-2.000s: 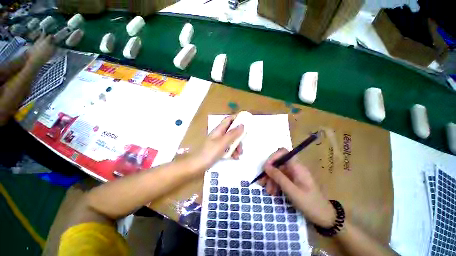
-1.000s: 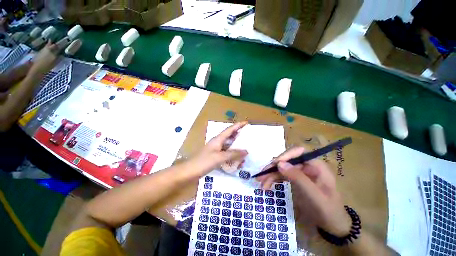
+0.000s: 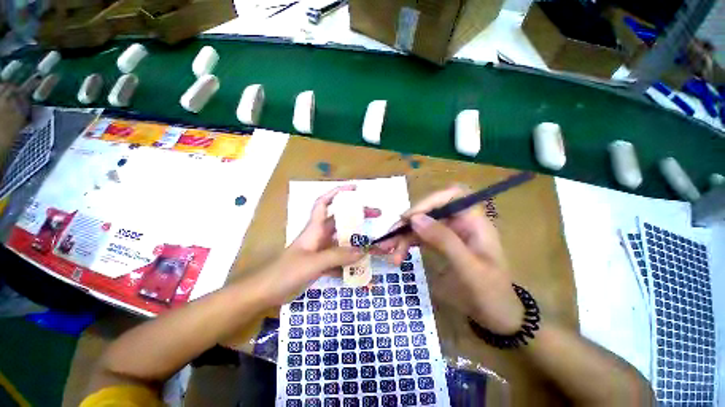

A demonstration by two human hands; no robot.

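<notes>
My left hand (image 3: 312,253) holds a cream plastic housing (image 3: 355,275) upright above the sticker sheet, thumb across its front. A dark sticker (image 3: 359,239) shows at the housing's face above my thumb, and a dark mark shows on its lower part. My right hand (image 3: 457,237) holds black tweezers (image 3: 469,203) like a pen, with the tips at the sticker. The white sticker sheet (image 3: 362,342) lies under both hands, with rows of dark squares on its lower part and a bare upper part.
A green conveyor belt (image 3: 429,103) with white housings crosses beyond the brown cardboard mat (image 3: 525,262). A printed poster (image 3: 119,207) lies left, spare sticker sheets (image 3: 682,310) right. Cardboard boxes (image 3: 405,28) stand across the belt. Part of another person's hand (image 3: 11,111) shows at far left.
My left hand now shows the housing turned upright with its face visible. The tweezers with the sticker moved left and up to the housing. The view shifted, and the belt's housings appear further left.
</notes>
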